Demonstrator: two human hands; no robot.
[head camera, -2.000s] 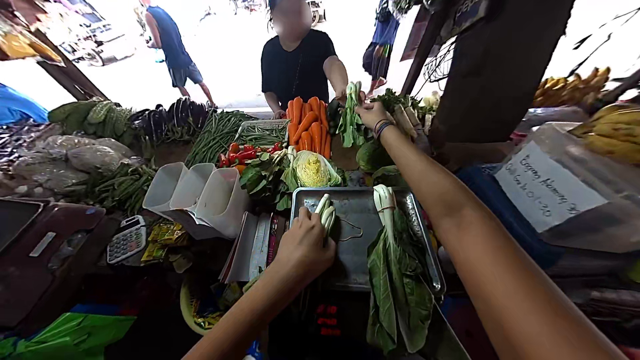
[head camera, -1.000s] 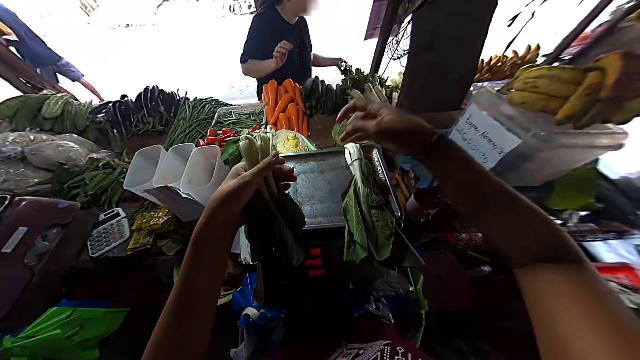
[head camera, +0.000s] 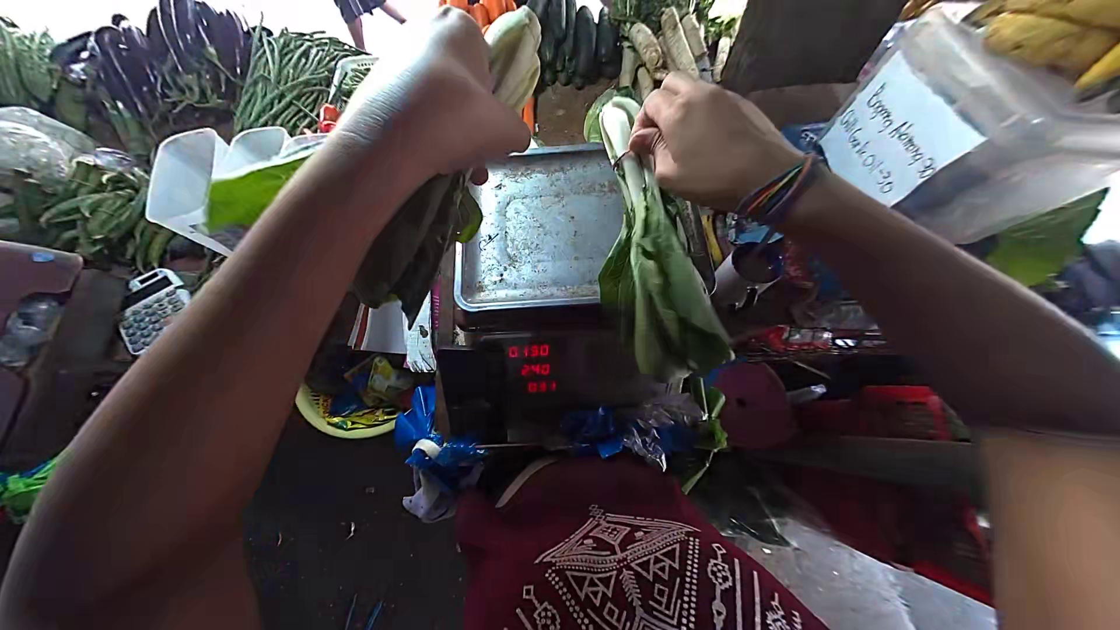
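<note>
My left hand (head camera: 437, 96), at the upper middle left, is closed around a bunch of leafy greens (head camera: 514, 57); pale stems stick up past it and dark leaves hang below. My right hand (head camera: 704, 140) pinches the tied white stems of a second bunch of leafy greens (head camera: 652, 254), whose leaves hang over the right edge of the scale's metal tray (head camera: 547, 232). Whether those leaves rest on the tray I cannot tell. The digital scale (head camera: 525, 376) shows lit red digits below the tray. A band wraps the stems by my right fingers.
White plastic containers (head camera: 188, 179) and a calculator (head camera: 153, 308) stand at left. Eggplants (head camera: 131, 66), long beans (head camera: 293, 83) and cucumbers (head camera: 573, 39) lie behind. A clear plastic bin (head camera: 1006, 131) bearing a handwritten sign is at right, with bananas (head camera: 1050, 39) above. A yellow basket (head camera: 337, 429) sits lower left.
My right hand has closed on the stems of the right bunch; one second ago it was above them. The left bunch, low over the tray two seconds ago, is raised. The view has tilted down.
</note>
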